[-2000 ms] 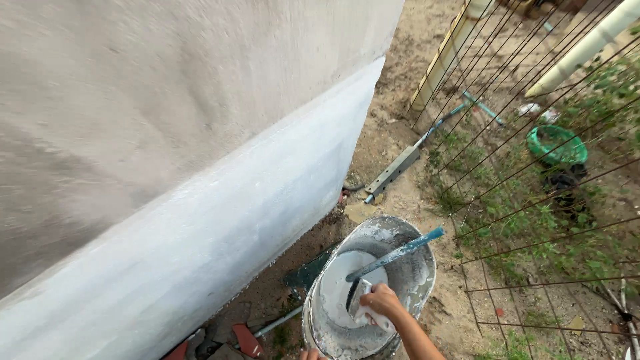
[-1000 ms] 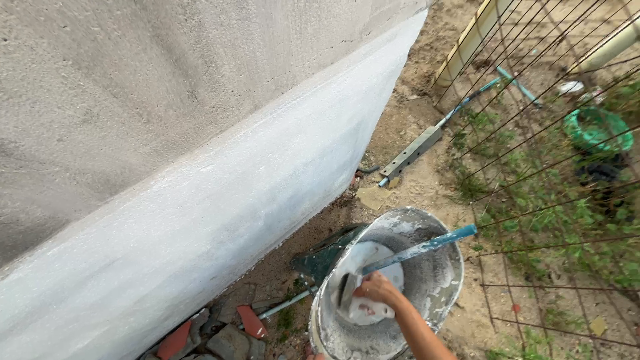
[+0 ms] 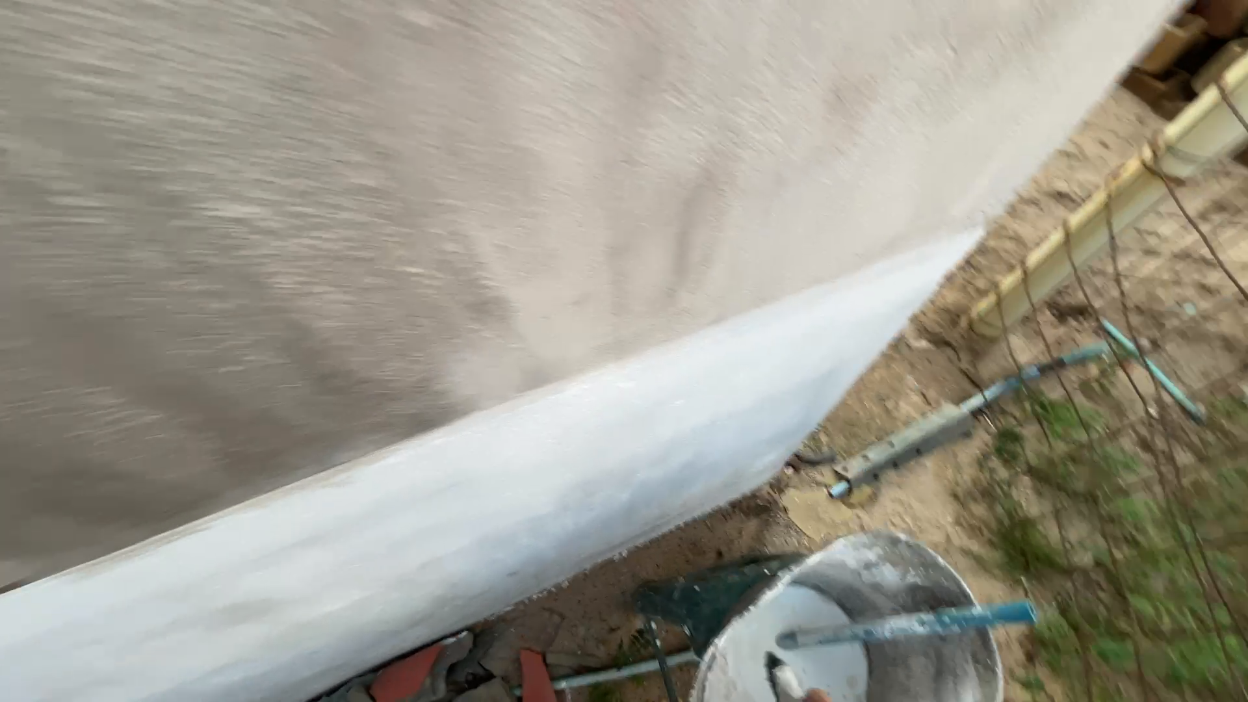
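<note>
At the lower right stands a paint-crusted bucket (image 3: pixel 936 565) with white liquid (image 3: pixel 809 619) inside. A blue pipe (image 3: pixel 916 624) leans in it, its lower end in the liquid. Only a fingertip of my right hand (image 3: pixel 817 695) shows at the bottom edge, against a small whitish tool with a dark edge (image 3: pixel 783 678), probably a brush; most of that hand is cut off by the frame. My left hand is out of the picture. To the left runs a rough wall, grey plaster (image 3: pixel 585 195) above and a white-coated band (image 3: pixel 546 468) below.
Broken red tiles (image 3: pixel 405 678) and rubble lie at the wall's foot, beside a thin pipe (image 3: pixel 624 673). A grey perforated bar (image 3: pixel 907 444) with a blue pipe lies on the sand. Rusty wire fencing (image 3: pixel 1160 429), a cream post (image 3: pixel 1102 210) and weeds (image 3: pixel 1121 546) are at the right.
The view has swung up toward the wall, so the bucket sits lower in it. My right hand, fully visible in the bucket before, is now mostly below the frame.
</note>
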